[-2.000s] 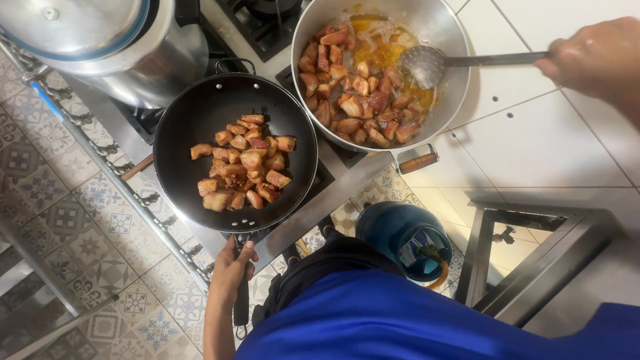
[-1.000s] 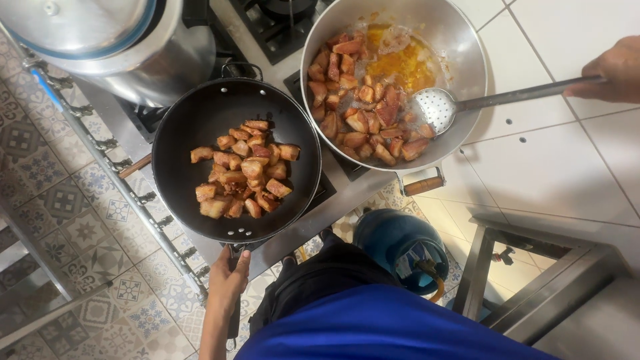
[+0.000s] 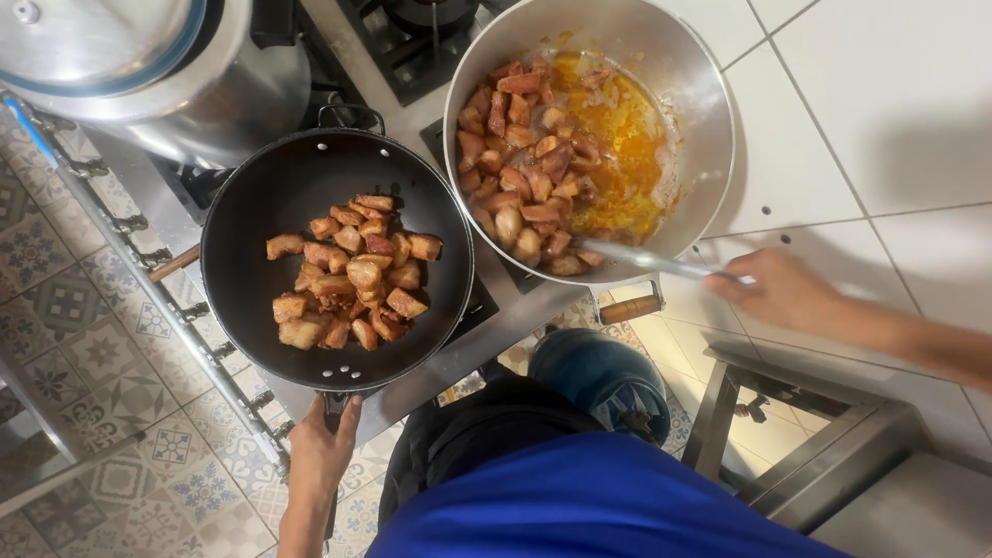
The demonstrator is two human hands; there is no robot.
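Observation:
My left hand (image 3: 324, 446) grips the handle of a black frying pan (image 3: 248, 194), which holds browned meat chunks (image 3: 364, 271). At the right, my right hand (image 3: 775, 287) is closed on the metal handle of a skimmer (image 3: 659, 262). The skimmer's head is hidden among meat pieces (image 3: 527, 167) at the near side of a large aluminum pot (image 3: 701, 101). Orange-yellow fat (image 3: 620, 147) lies in the pot, right of the meat. The pan and the pot stand side by side on the stove.
A large lidded metal pot (image 3: 232, 93) stands at the upper left, near a stove rail (image 3: 178, 318). The pot's wooden side handle (image 3: 632, 308) juts out toward me. Below it are a blue gas cylinder (image 3: 597, 372) and a metal frame (image 3: 837, 449). White wall tiles (image 3: 891, 116) border the right side.
My right hand has moved toward me with the skimmer, whose head was in plain view and now is down among the meat. My left hand has stayed on the pan's handle.

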